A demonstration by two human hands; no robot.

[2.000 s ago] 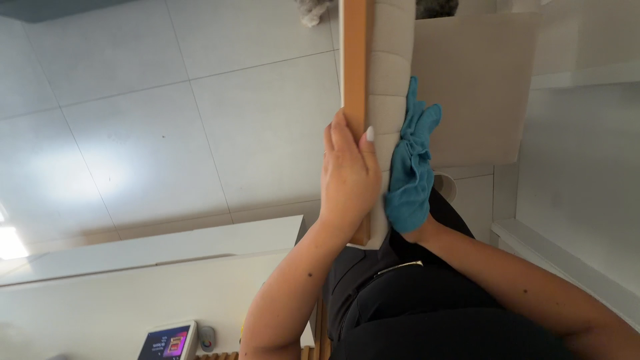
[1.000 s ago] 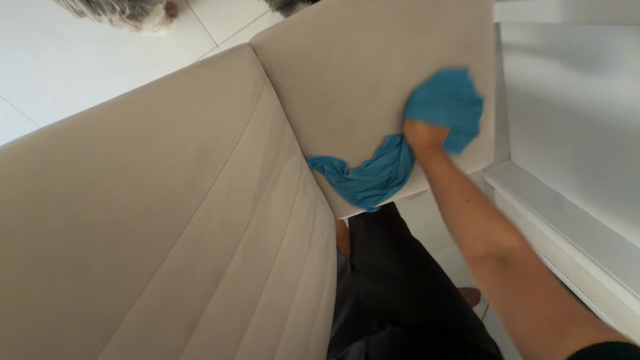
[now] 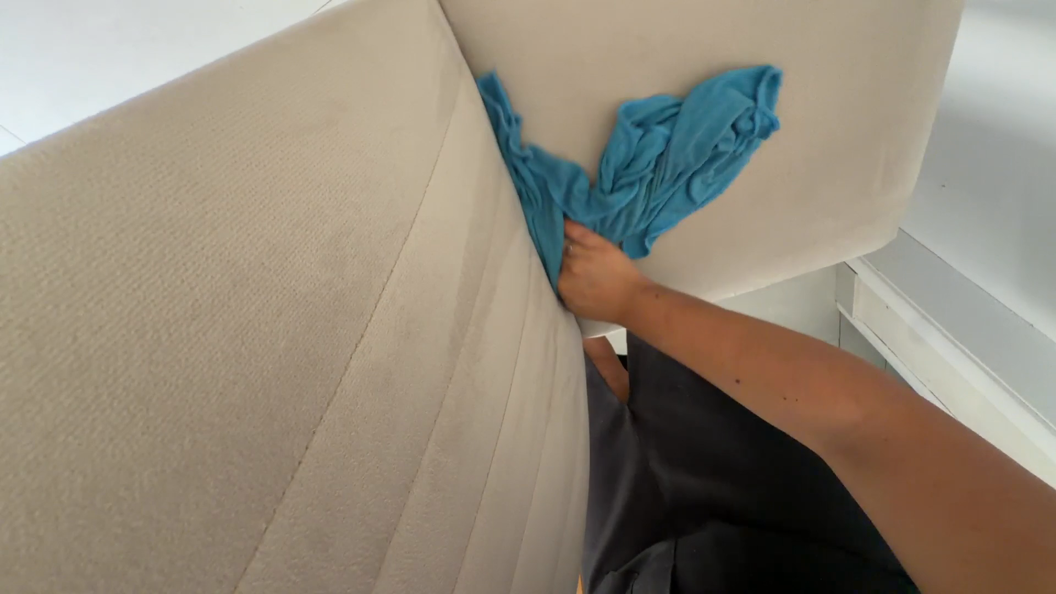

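Note:
My right hand [image 3: 596, 276] is closed on part of a blue cloth [image 3: 676, 157] and presses it into the crease where a beige, channel-stitched upholstered backrest [image 3: 313, 272] meets a beige seat [image 3: 825, 165]. One end of the cloth runs up along that crease; the rest lies crumpled across the seat. The fingertips are partly hidden by the cloth and the backrest. My left hand is not visible; the backrest fills the left of the view.
A white ledge [image 3: 973, 305] and a pale panel stand to the right of the seat. Light floor [image 3: 107, 66] shows at the upper left, beyond the backrest. My dark-clothed legs are below the seat's near edge.
My right hand has moved left from over the seat to the crease beside the backrest, with the cloth. The left hand, seen on the furniture's edge two seconds ago, is out of view.

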